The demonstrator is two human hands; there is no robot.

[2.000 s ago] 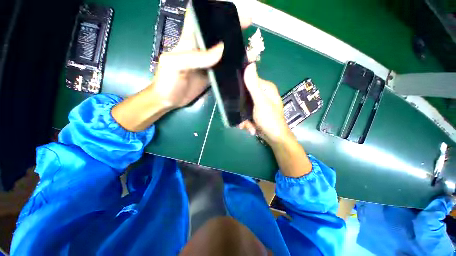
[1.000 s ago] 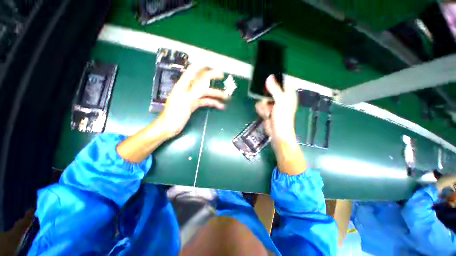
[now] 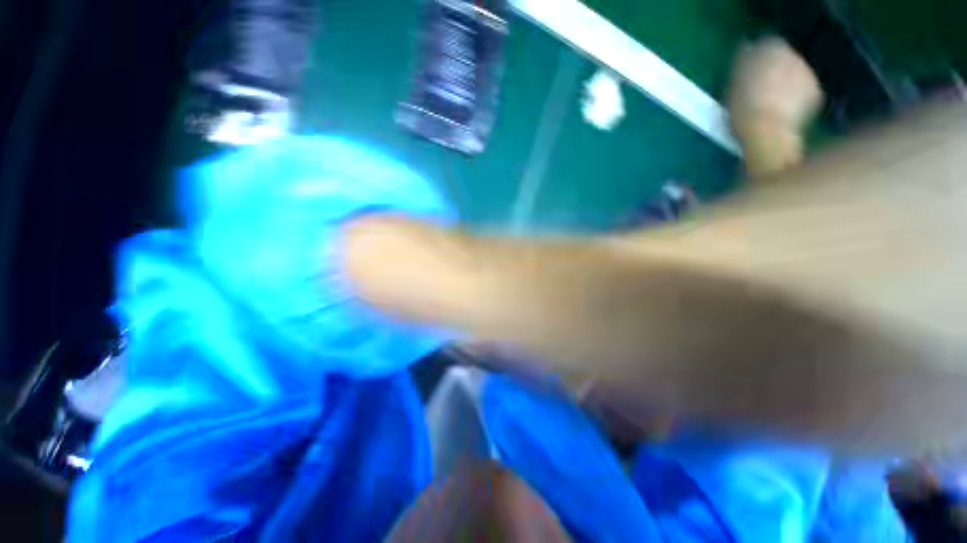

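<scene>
The frame is strongly blurred. My left forearm reaches across the view, and my left hand [image 3: 880, 244] is large, close to the camera and cut off by the right edge; its fingers cannot be made out. My right hand [image 3: 776, 93] is small and blurred beyond the white rail, and I cannot tell if it holds anything. An open phone body [image 3: 456, 74] with a black battery lies on the green mat. Another phone body [image 3: 255, 64] lies to its left. A dark part, possibly a phone body [image 3: 673, 202], shows partly behind my left hand.
The white rail [image 3: 626, 64] borders the green mat [image 3: 361, 95] at the back. A small crumpled white clump [image 3: 602, 101] lies beside the rail. Green surface shows beyond it. A blue sleeve shows at the lower right.
My left hand has swung far right and close to the camera. My right hand has moved right and away over the rail. The glossy black phone it held is no longer discernible.
</scene>
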